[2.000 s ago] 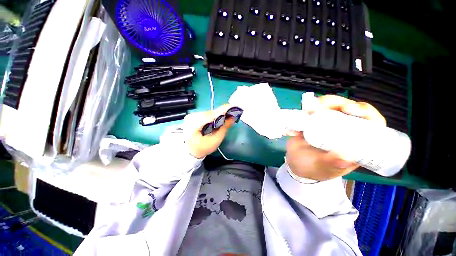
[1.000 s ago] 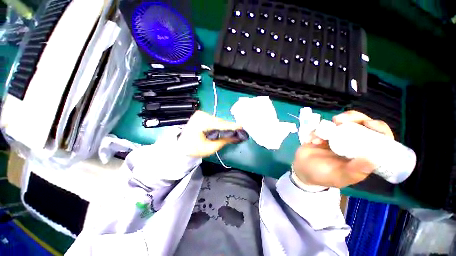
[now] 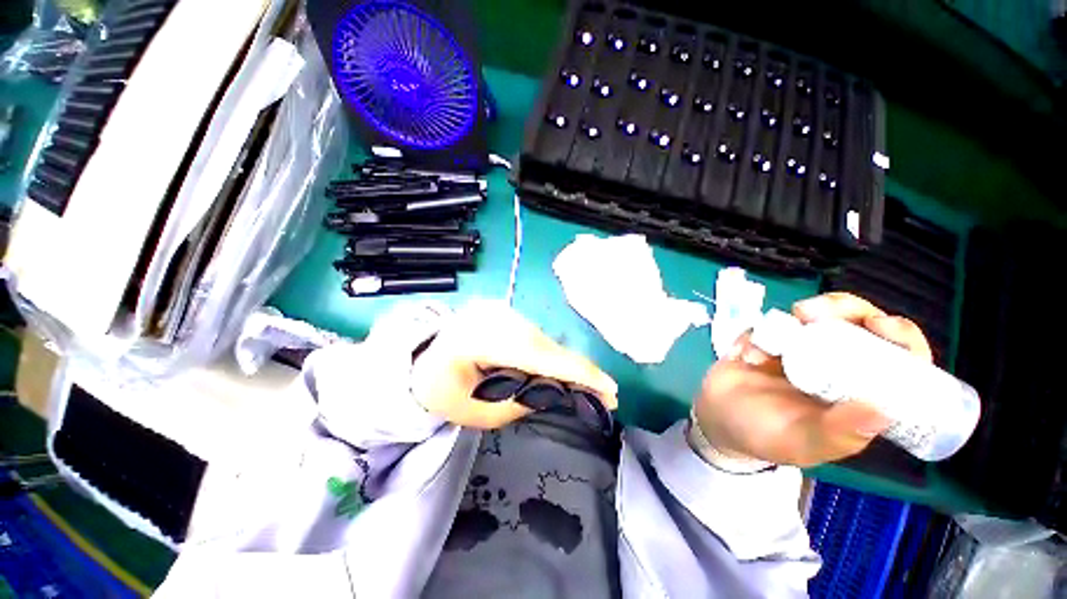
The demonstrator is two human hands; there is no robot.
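Note:
My left hand (image 3: 497,372) is closed round several black tubes (image 3: 544,397), whose round ends point to the right, in front of my body. My right hand (image 3: 796,392) holds a white bottle (image 3: 895,392), tilted with its base to the lower right. A small white cloth piece (image 3: 737,307) is at the fingertips of my right hand; how it is held is unclear. A crumpled white cloth (image 3: 623,295) lies on the green mat between my hands. A loose pile of black tubes (image 3: 412,249) lies on the mat to the left.
A purple-blue fan (image 3: 406,76) stands behind the pile, with a white cable (image 3: 516,240) running forward. A black tray with bright dots (image 3: 702,129) is at the back, and a second dark tray (image 3: 919,257) is right of it. Plastic-wrapped white trays (image 3: 146,176) stand left.
My left hand has moved down towards my body and turned, still holding the tubes. My right hand still holds the bottle. The camera view has shifted, so bench items appear lower and further right.

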